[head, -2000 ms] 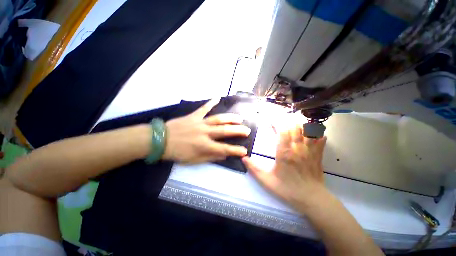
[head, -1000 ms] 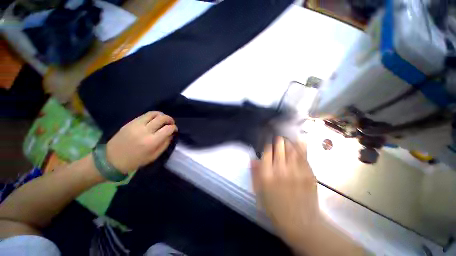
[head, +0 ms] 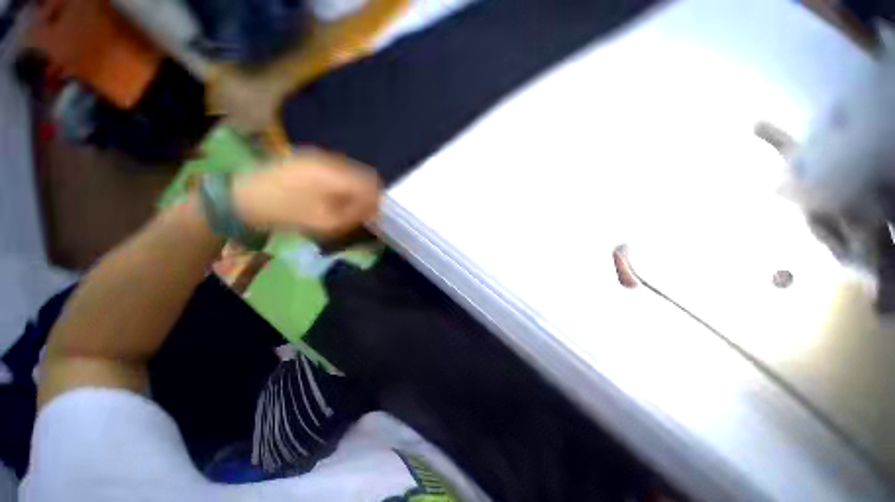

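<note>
My left hand (head: 312, 192), blurred, is at the left end of the table's front edge, wearing a green bangle. Its fingers are curled; whether they hold cloth cannot be told. My right hand is not in view. Dark stacked panels (head: 432, 93) lie flat on the white table (head: 589, 147), beyond my left hand. More dark cloth (head: 442, 343) hangs below the front edge and over the lap. No cloth lies beside the needle area.
The blurred sewing machine head (head: 854, 137) is at the right edge. A green printed cloth (head: 289, 294) hangs below my left hand. Orange-yellow tape (head: 358, 37) and an orange thing (head: 103, 49) are at upper left.
The view has swung left. The dark cloth has left the needle area. My left hand has moved to the table's left end, and my right hand has gone out of view.
</note>
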